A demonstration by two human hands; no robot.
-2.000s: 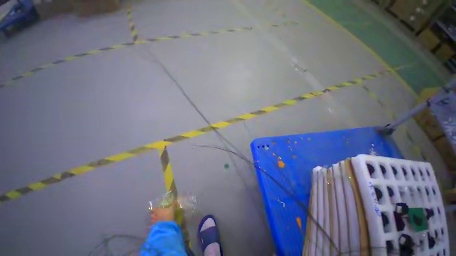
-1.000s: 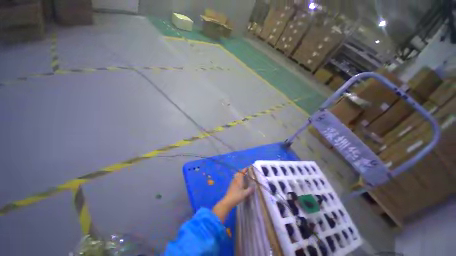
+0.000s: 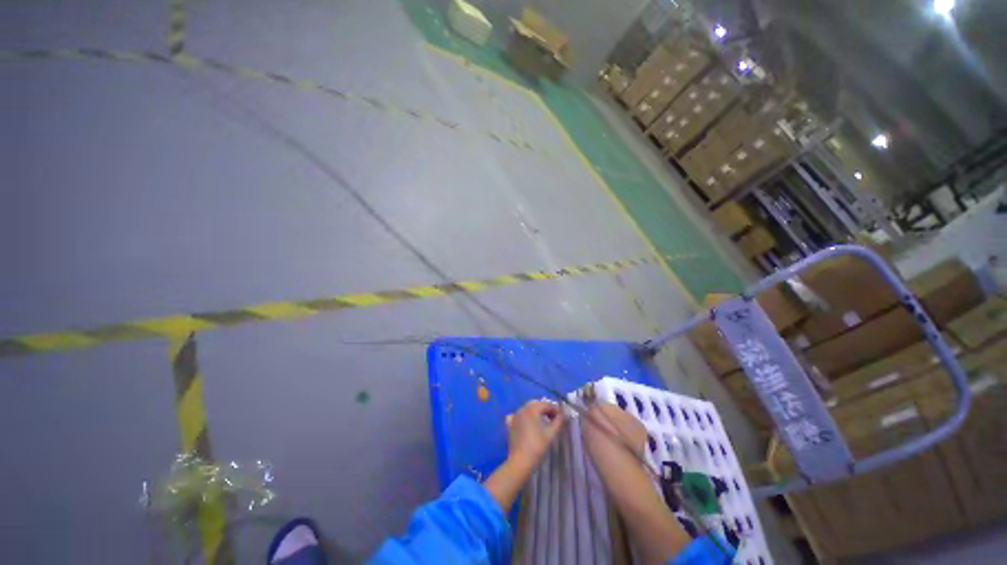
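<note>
A stack of white foam trays (image 3: 563,502) stands on the blue hand truck deck (image 3: 475,386). The top tray's grid of pockets (image 3: 674,425) holds dark parts, with a green piece (image 3: 700,492) on it. My left hand (image 3: 534,428) is at the stack's far left corner, fingers bent close together. My right hand (image 3: 611,430) reaches over the tray edge at the same corner, its forearm covering part of the pockets. Whether the fingers pinch something thin there is too blurred to tell. A thin dark line crosses the view near both hands.
Crumpled clear plastic (image 3: 210,486) lies on the floor at lower left, over yellow-black tape. A sandalled foot (image 3: 296,543) is beside it. The truck's push handle (image 3: 784,386) rises at right, in front of stacked cartons (image 3: 894,464). Racks with cartons stand farther back.
A hand was at the crumpled plastic, then one hand touched the stack's edge; the plastic now lies released on the floor. Both hands are now together at the stack's far corner.
</note>
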